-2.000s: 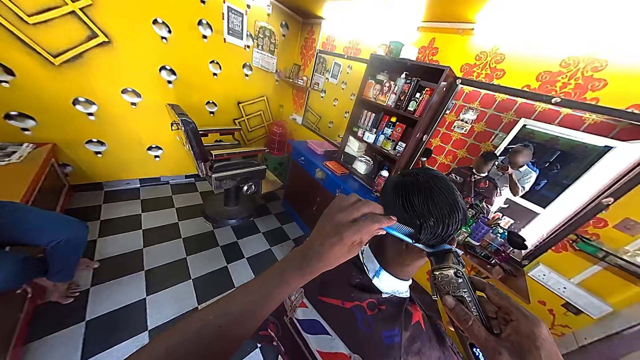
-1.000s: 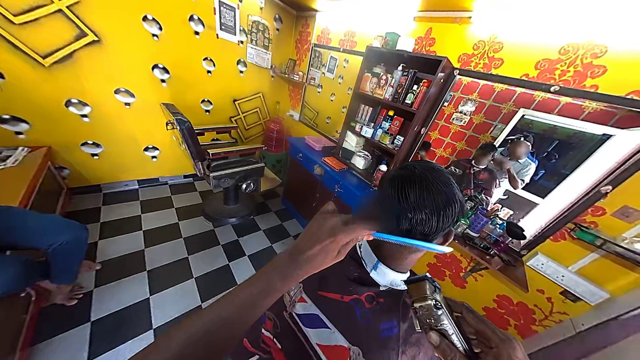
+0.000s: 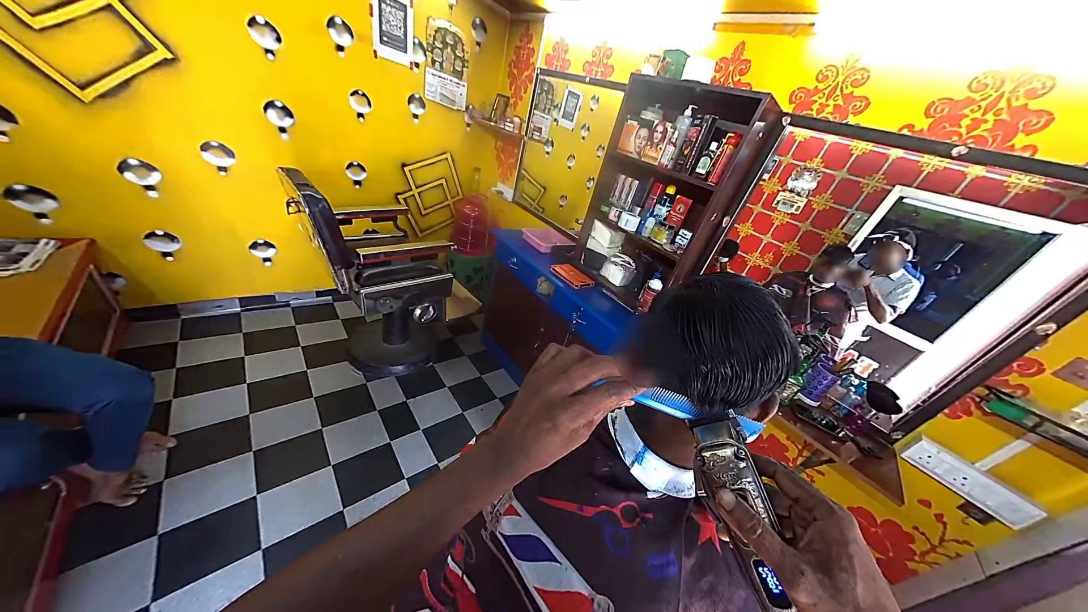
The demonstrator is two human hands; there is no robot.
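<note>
A seated person's head with short black hair [image 3: 727,340] is in front of me, a white neck strip [image 3: 650,455] around the neck above a dark printed barber cape [image 3: 629,544]. My left hand [image 3: 565,408] grips one end of a blue comb [image 3: 671,401], which lies flat across the hair low on the head. My right hand [image 3: 807,535] holds a metal hair clipper [image 3: 733,476] with a lit display, its blade end up against the comb. The comb's far end shows past the clipper.
An empty barber chair [image 3: 395,280] stands on the checkered floor by a blue cabinet [image 3: 527,280]. Shelves of bottles [image 3: 671,178] rise behind the head. A mirror [image 3: 926,229] and a cluttered counter [image 3: 858,459] are at right. Another person's legs [image 3: 76,408] show at left.
A second ago the clipper was lower, apart from the comb; now it has moved up against it. The comb has shifted, and both hands still hold their tools.
</note>
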